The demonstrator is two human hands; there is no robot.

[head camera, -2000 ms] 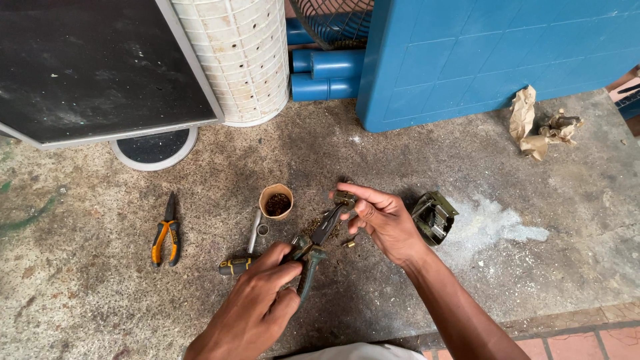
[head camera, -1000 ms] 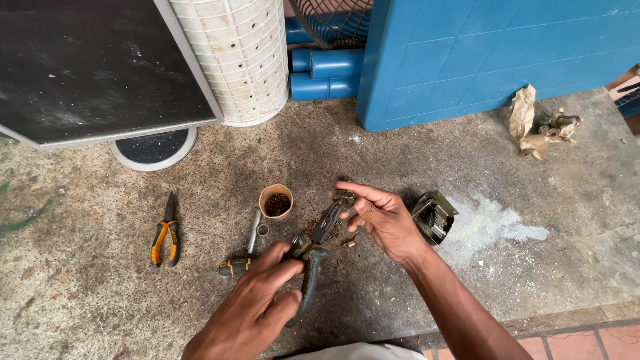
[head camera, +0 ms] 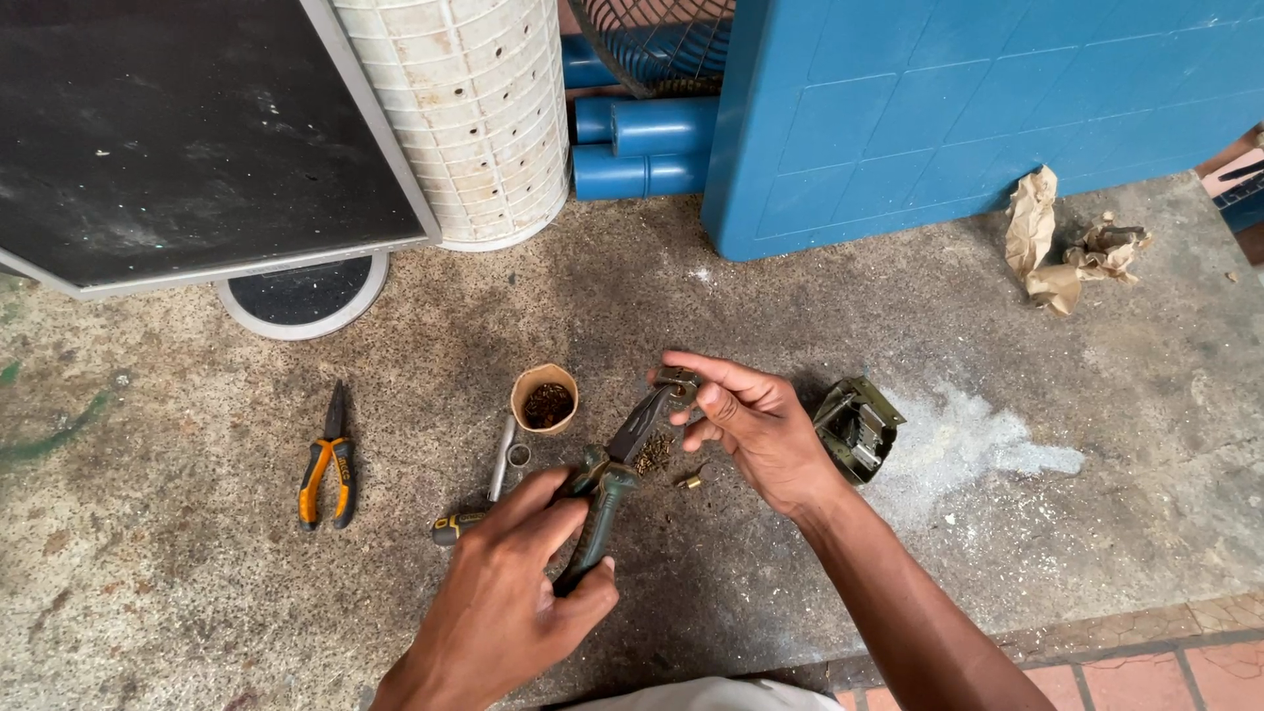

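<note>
My left hand is wrapped around the dark green handles of a pair of long-nose pliers, whose jaws point up and right. Between the fingertips of my right hand is a small metal block, and the plier tips meet it; whether they grip part of it cannot be told. Under my hands lie a pile of tiny brass-coloured pieces and a small brass piece. A paper cup holding small dark and brassy bits stands beyond the pliers.
Orange-and-black long-nose pliers lie left. Near the cup are a metal tube, a ring and a yellow-black handle. An olive metal box sits right, beside pale powder. Crumpled paper, a monitor and a blue panel stand behind.
The handles of the pliers in my left hand have tilted slightly against the block. My right hand stays nearly in place, still holding the block.
</note>
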